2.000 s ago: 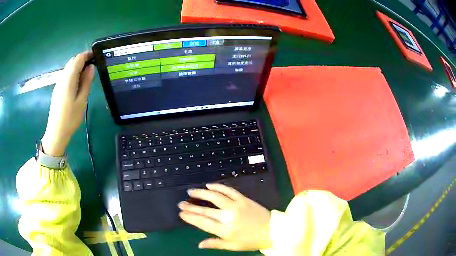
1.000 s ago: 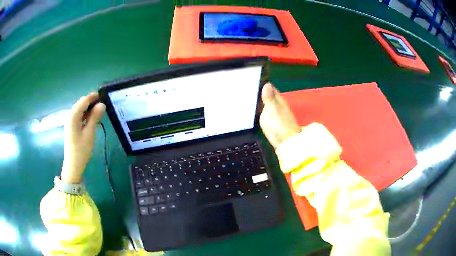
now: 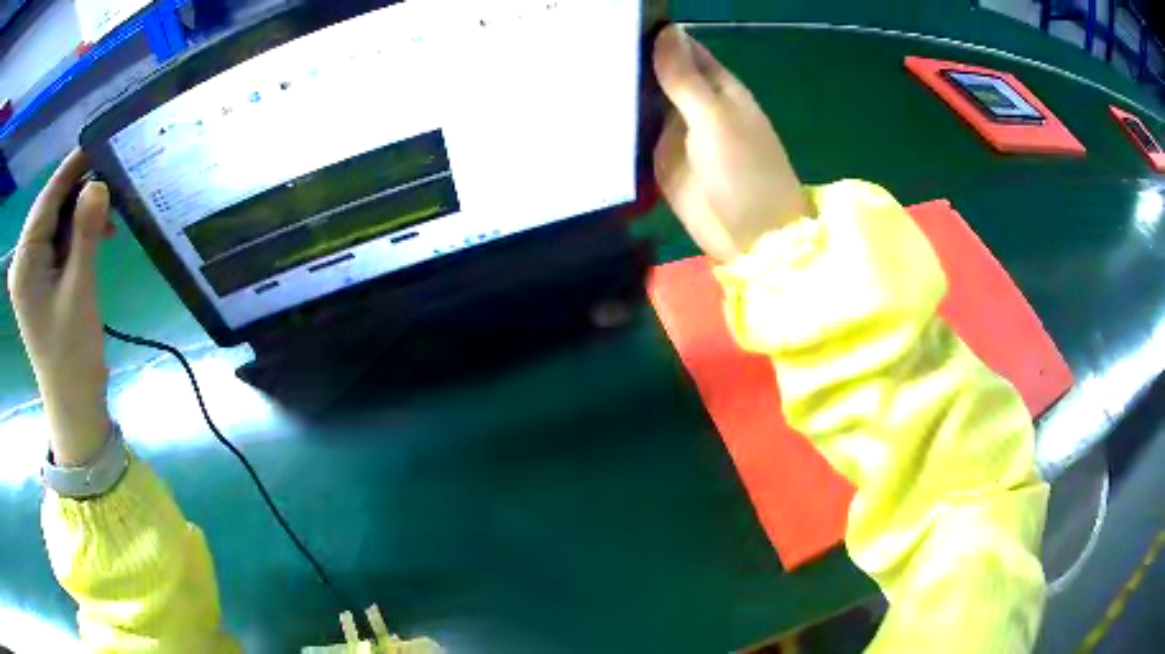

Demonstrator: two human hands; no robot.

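Observation:
A tablet computer (image 3: 383, 166) is held up and tilted between my hands, close to the camera. Its screen shows a white window with dark green blocks. My left hand (image 3: 64, 256) grips its left edge, and my right hand (image 3: 722, 147) grips its right edge. A dark, blurred keyboard (image 3: 447, 326) hangs below the tablet, its keys not readable. A thin black cable (image 3: 230, 441) runs from near my left hand down to yellow tape (image 3: 371, 639) on the green bench.
An orange-red foam pad (image 3: 767, 422) lies at the right, partly under my right sleeve. Further back right, a smaller-looking pad (image 3: 1048, 134) carries a tablet (image 3: 994, 96), with another pad (image 3: 1137, 134) beyond. The green bench (image 3: 537, 511) has a curved edge; a white cord (image 3: 1101, 524) hangs at the right.
My right hand has moved from the touchpad to the tablet's right edge. The tablet and keyboard have risen off the bench towards the camera and left. The screen changed from menu to white window.

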